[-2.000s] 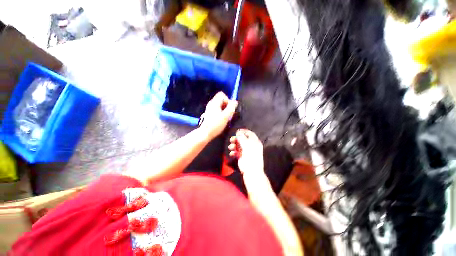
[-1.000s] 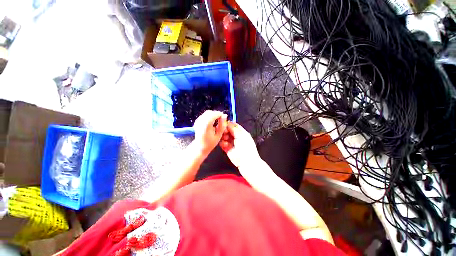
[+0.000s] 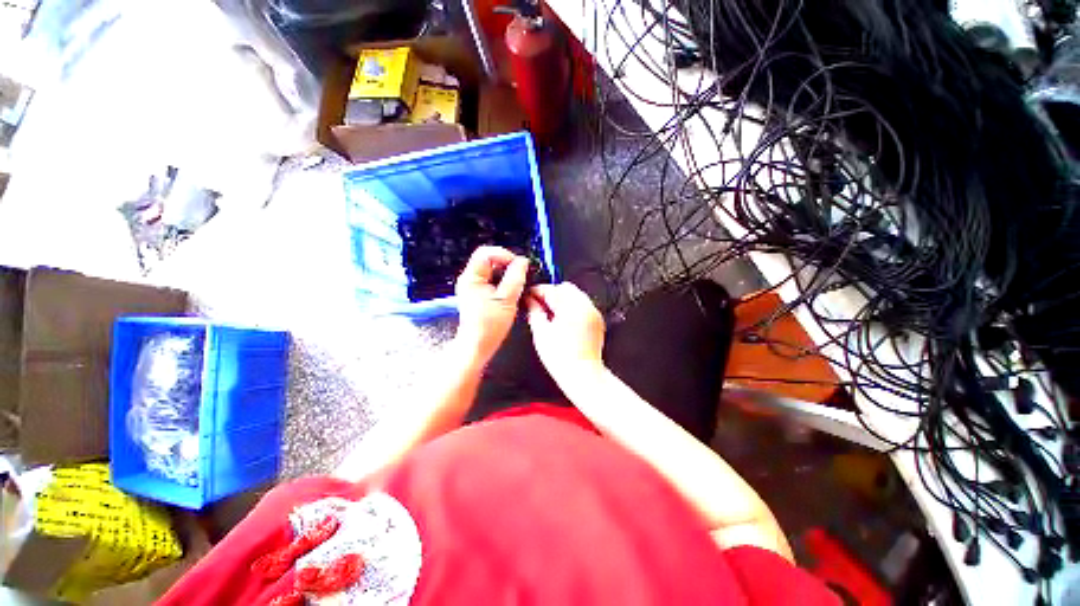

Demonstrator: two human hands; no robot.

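My left hand and my right hand are bare and meet over my lap, at the near right corner of the blue crate. The fingers of both hands are pinched around a small black part that shows only slightly between the fingertips; its type is unclear. The open blue crate stands on the floor in front of my knees and holds many small black pieces.
A white table on the right bears a large pile of black cables, with loose strands over its edge. A second blue crate holds clear bags at left. A carton with yellow boxes and a red fire extinguisher stand beyond.
My hands were apart two seconds ago, the left one over the crate's edge; they are now together at the fingertips. The camera view has also shifted.
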